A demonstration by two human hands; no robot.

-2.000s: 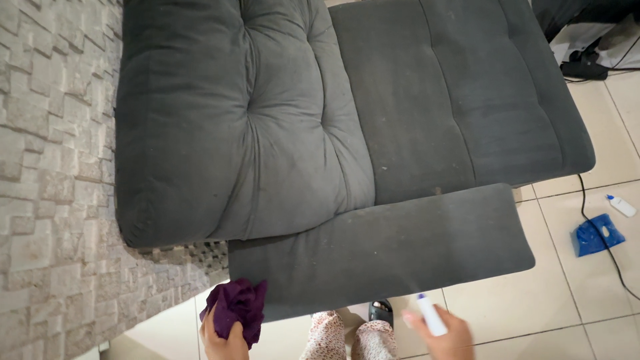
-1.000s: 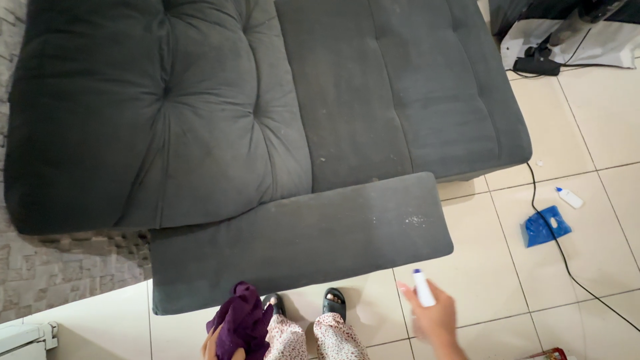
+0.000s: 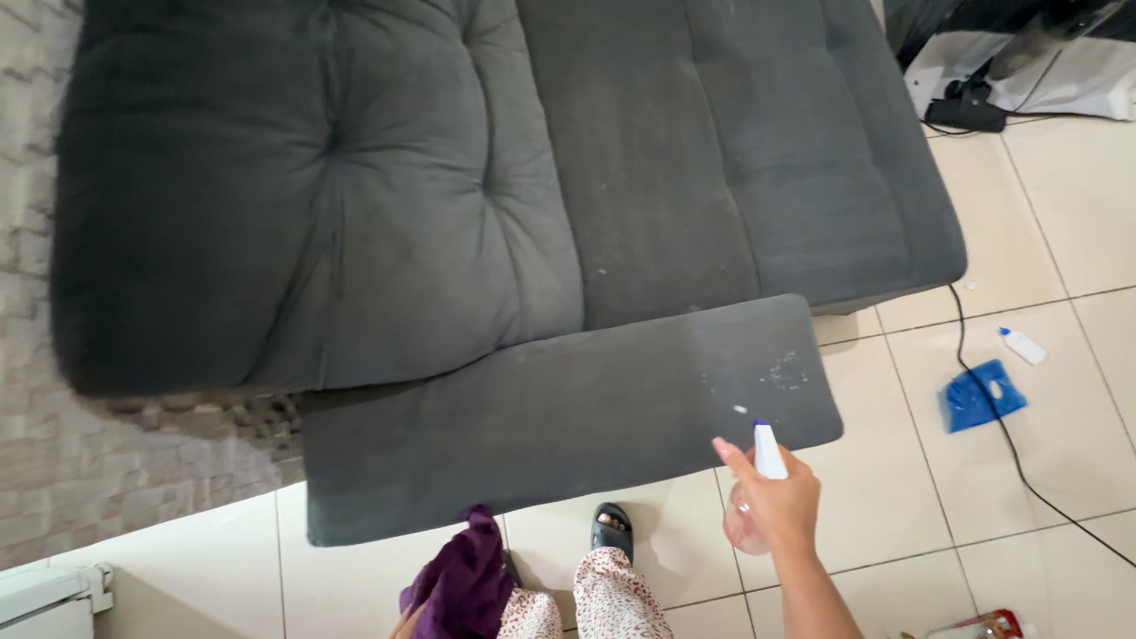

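My right hand [image 3: 781, 501] is closed around a spray bottle [image 3: 747, 524] with a white head and blue nozzle, at the lower right of the grey armrest panel [image 3: 550, 417] of a sofa [image 3: 426, 195]. White spots of spray or foam lie on the panel's right end, and a small white blob shows just off the nozzle. My left hand [image 3: 406, 624], mostly hidden, holds a bunched purple cloth [image 3: 461, 577] below the panel's front edge.
On the tiled floor at right lie a blue plastic packet [image 3: 972, 397], a white bottle with a blue cap [image 3: 1022, 346] and a black cable [image 3: 1021, 470]. A textured wall [image 3: 31, 293] runs along the left. My sandalled foot [image 3: 612, 530] stands below the panel.
White spots have appeared on the right end of the panel. The spray bottle, first beyond the panel's front edge, is now beside its right part. The view has shifted.
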